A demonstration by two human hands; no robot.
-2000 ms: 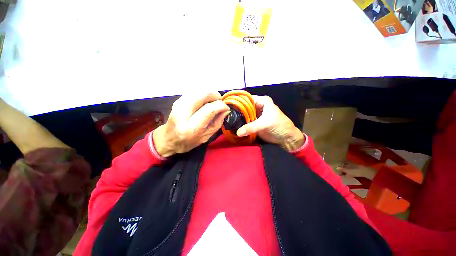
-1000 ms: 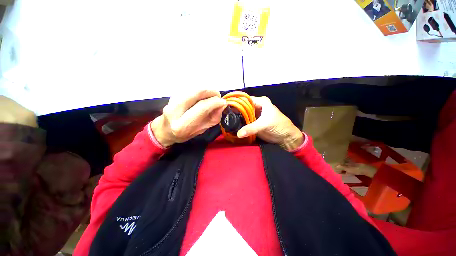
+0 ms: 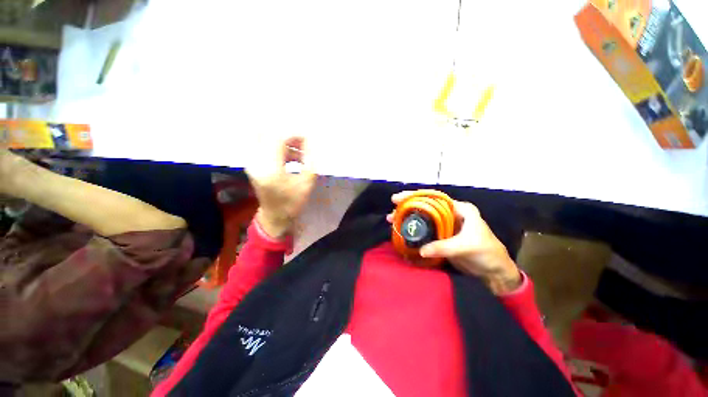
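The orange cord coil is held over my lap just below the table edge. Its black end fitting sits in the middle of the loops and faces up. My right hand is shut on the coil from the right, thumb beside the fitting. My left hand is off the coil, raised at the table edge to the left, fingers curled. A small pale piece shows at its fingers, blurred by glare. A yellow QR card lies on the table, its print washed out.
Orange retail cartons stand at the right and left of the white table. A slim yellow-green stick lies far left. A person's forearm is close on the left. A brown carton is below the table at right.
My left hand has left the fitting and moved left to the table edge. My right hand still holds the coil. The view has shifted, bringing in the left carton and the stick.
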